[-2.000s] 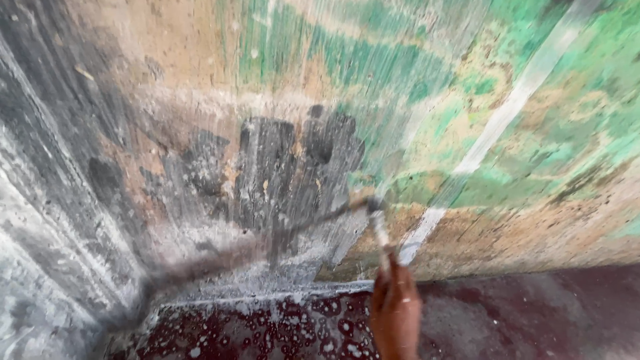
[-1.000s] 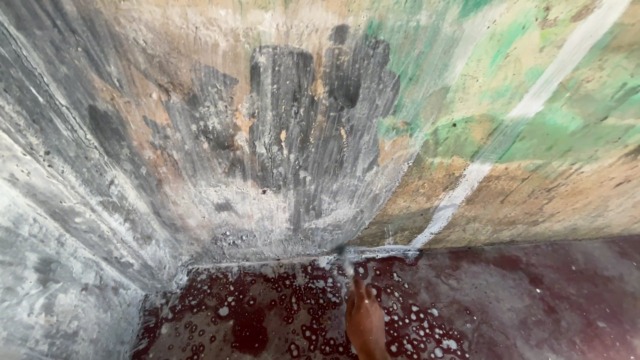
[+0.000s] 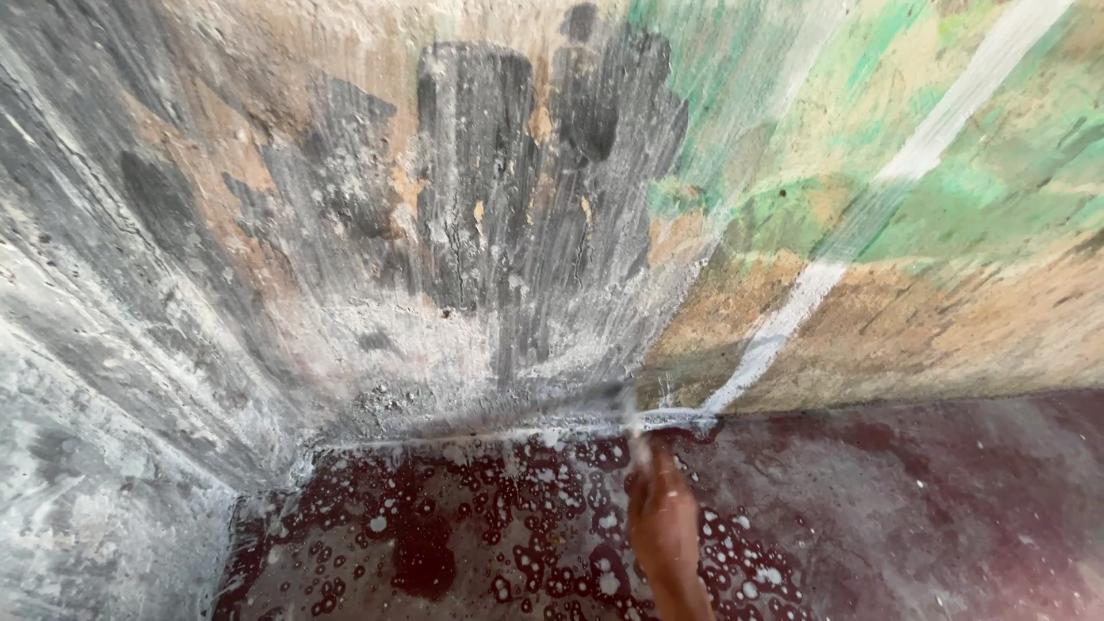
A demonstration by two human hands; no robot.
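Observation:
My right hand [image 3: 664, 509] reaches in from the bottom, just right of the middle, with its fingers closed around the pale handle of a brush [image 3: 636, 427]. The brush is motion-blurred, and its dark head lies low against the painted wall [image 3: 483, 172], close to the joint with the floor. Streaks of whitish, thin paint run down this grey and tan part of the wall. To the right of the brush, a white painted stripe [image 3: 815, 293] slants down to the wall's foot. My left hand is out of the frame.
A dark red floor [image 3: 862, 500] meets the wall, with many whitish splashes [image 3: 595, 561] around my hand. At the left, a whitened wall [image 3: 95, 517] with a ridged vertical edge [image 3: 155, 285] forms a corner. Green and tan patches cover the wall at the right.
Two seconds ago the brush was higher on the wall; one second ago it was down at the floor joint. Now it is slightly farther right along the wall's foot, still in my right hand.

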